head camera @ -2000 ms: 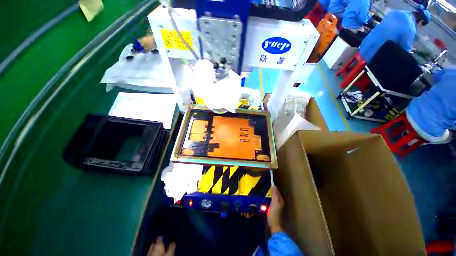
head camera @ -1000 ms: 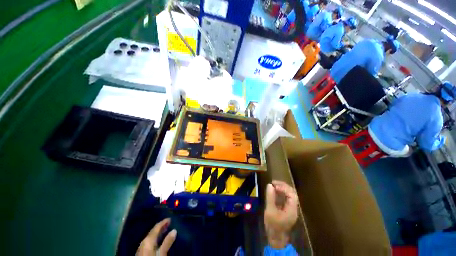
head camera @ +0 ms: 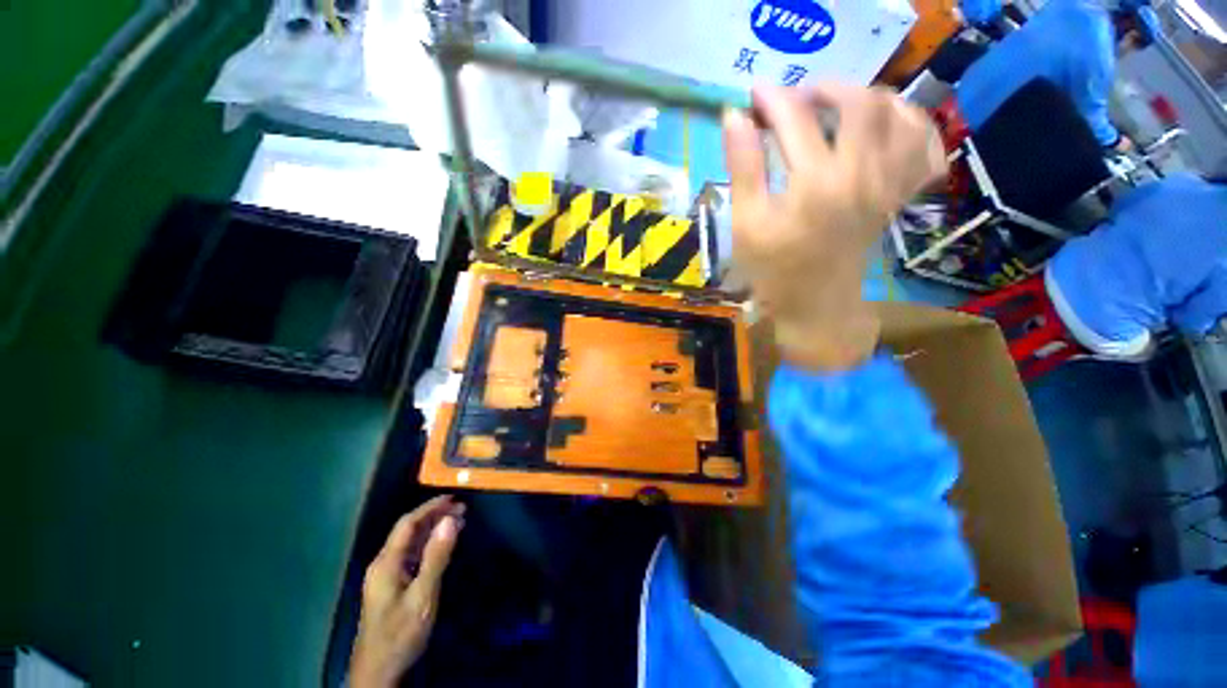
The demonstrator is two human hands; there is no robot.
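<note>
A black plastic housing (head camera: 518,457) lies flat on the orange fixture (head camera: 619,390), whose orange blocks show through its openings. The hinged fixture cover (head camera: 606,78), a thin tan-green frame, stands raised behind the fixture. My right hand (head camera: 828,202) grips the cover's upper right corner. My left hand (head camera: 411,585) is low, near the fixture's front left corner, fingers slightly apart and empty. A stack of black housings (head camera: 283,289) lies on the green bench at the left.
An open cardboard carton (head camera: 1002,497) stands at the right, partly behind my right sleeve. Hazard tape (head camera: 592,231) lies behind the fixture. White sheets (head camera: 343,188) and a white tray (head camera: 303,67) are at the back left. A person in blue (head camera: 1144,269) sits at the far right.
My right hand has moved up and raised the cover from around the housing. The fixture now sits nearer and hides the control panel. My left hand is slightly higher.
</note>
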